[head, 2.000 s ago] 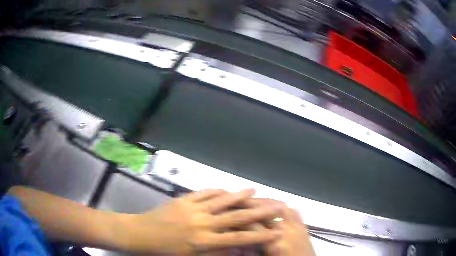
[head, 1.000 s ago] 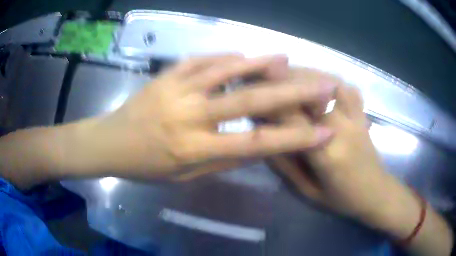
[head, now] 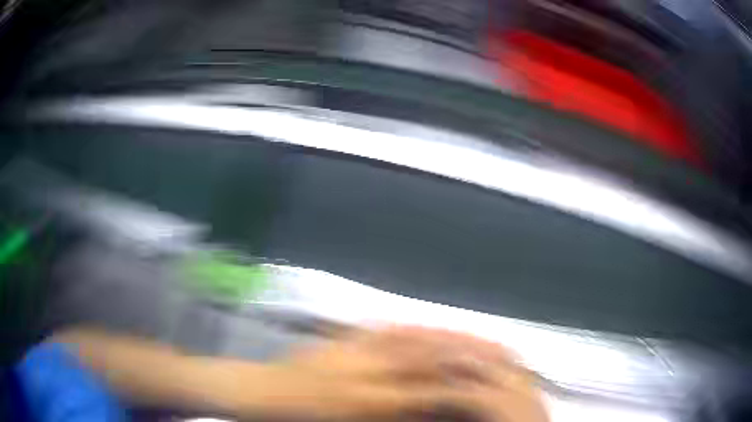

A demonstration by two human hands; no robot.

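My left hand [head: 363, 375] is at the bottom middle, strongly blurred, reaching in from a blue sleeve [head: 66, 383] at the lower left. My right hand [head: 495, 391] is against it on the right, blurred and cut off by the bottom edge. The two hands overlap in front of the near silver rail [head: 552, 346]. Whether anything is between them cannot be told.
A dark green conveyor belt [head: 445, 222] runs across the view between silver rails. A green label [head: 223, 276] is on the near rail joint at the left. A red tray [head: 602, 91] lies beyond the far rail. Part of the grey bench [head: 124, 288] shows at the left.
The view has swung up from the bench, so the belt and red tray show again. The hands now appear lower, and the right hand is mostly out of the picture.
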